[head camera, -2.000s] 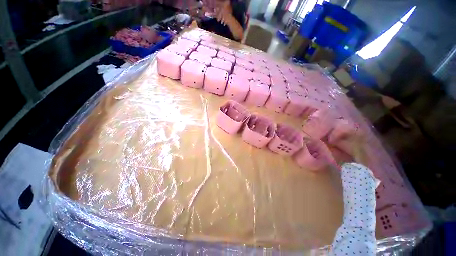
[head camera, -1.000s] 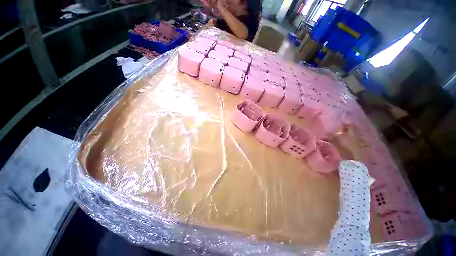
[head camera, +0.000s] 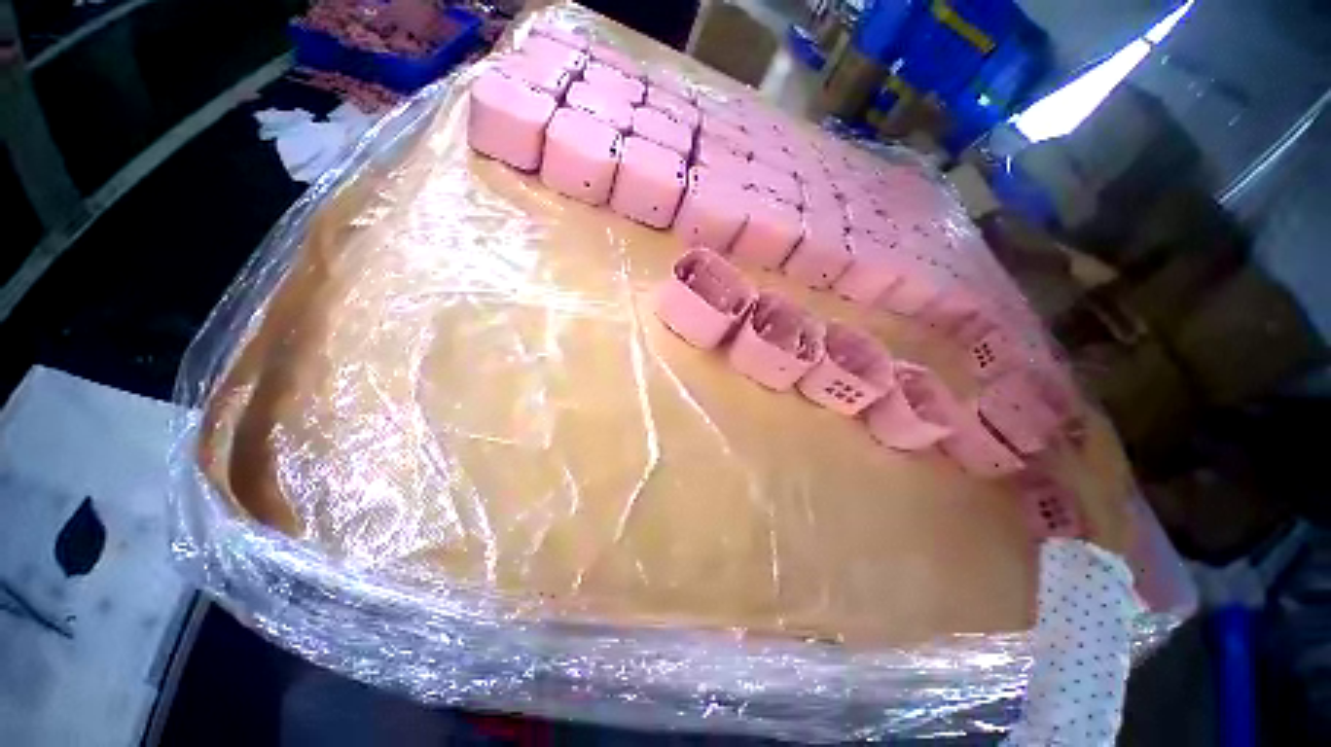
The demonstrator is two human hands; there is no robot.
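Pink housings point(head camera: 650, 183) stand closely packed in rows on a film-wrapped tan surface point(head camera: 482, 423), mostly closed side up. In front of them a slanting row of open pink cups point(head camera: 705, 299) faces up; one cup shows a small grid of square holes point(head camera: 847, 372). The row runs right towards more pink housings point(head camera: 1022, 409). My right arm, in a white dotted sleeve point(head camera: 1083, 635), reaches in from the lower right. My right hand beyond the cuff is blurred and blends with the pink housings; its grip cannot be made out. My left hand is not in view.
A white pad point(head camera: 95, 467) with a dark leaf-shaped patch point(head camera: 79, 537) and thin dark tweezers lies at left. A blue bin point(head camera: 383, 56) of pink parts stands at the upper left. Clear film bulges along the near edge. Blue containers and cardboard stand at the back right.
The view has shifted, and the other person's arm at the top is gone from it. My right sleeve sits lower and further right. More pink housings now show between the cup row and my cuff.
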